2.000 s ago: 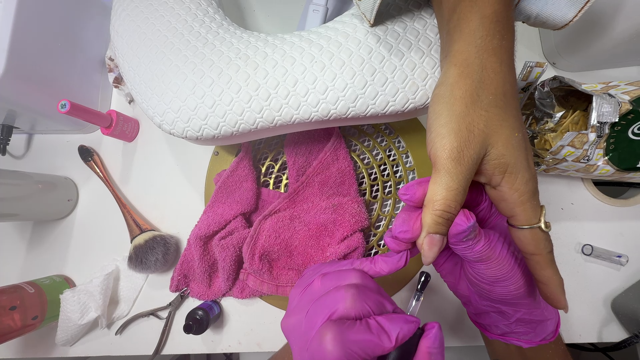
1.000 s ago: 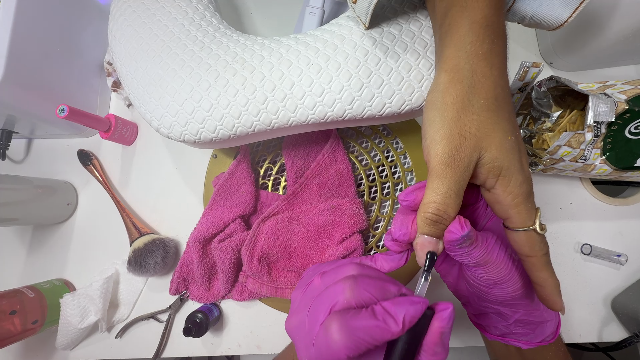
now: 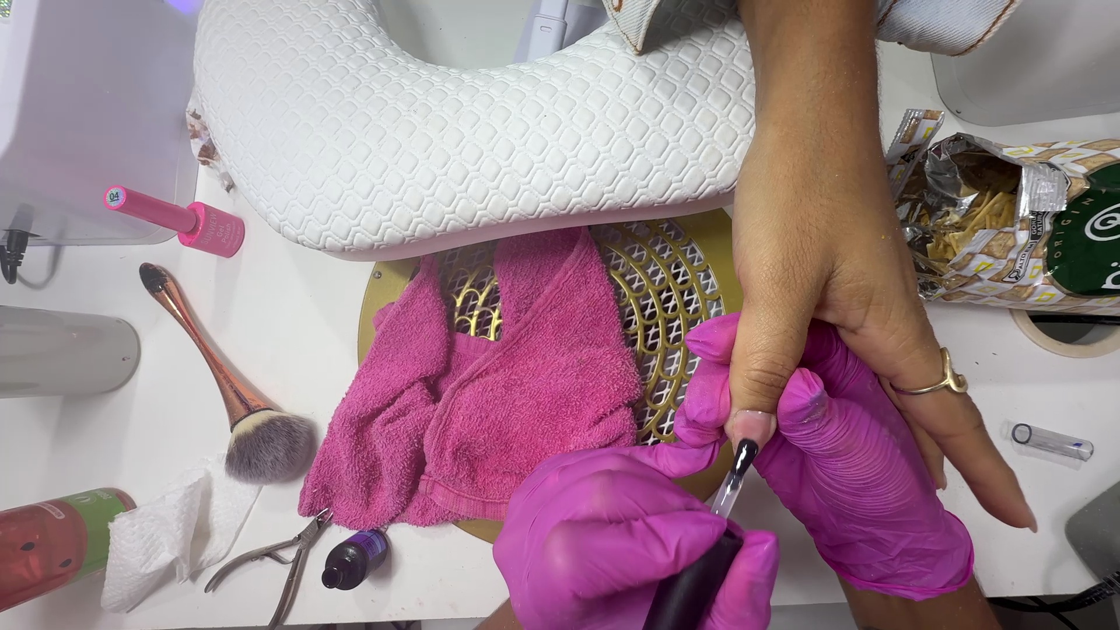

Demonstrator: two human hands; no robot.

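Note:
My left hand (image 3: 630, 542), in a magenta glove, grips the black handle (image 3: 696, 582) of a small nail polish brush (image 3: 733, 477). Its dark tip touches the free edge of another person's thumbnail (image 3: 751, 426). My right hand (image 3: 862, 481), gloved alike, holds that thumb between its fingers, partly behind the person's hand (image 3: 822, 227), which wears a ring (image 3: 949, 376). A pink terry towel (image 3: 534, 376) lies left of the hands on a round gold grille (image 3: 674, 324). A small dark bottle (image 3: 354, 560) lies below the towel, beside metal cuticle nippers (image 3: 293, 556).
A white textured armrest cushion (image 3: 490, 149) spans the top. At left are a pink gel polish bottle (image 3: 214, 229), a makeup brush (image 3: 236, 394), crumpled tissue (image 3: 179, 534) and a red-green container (image 3: 57, 547). An opened snack bag (image 3: 1006, 219) and a clear tube (image 3: 1053, 442) lie at right.
The brush in my left hand has moved up to the thumbnail from just below it, and more of its black handle shows. My right hand keeps hold of the person's thumb.

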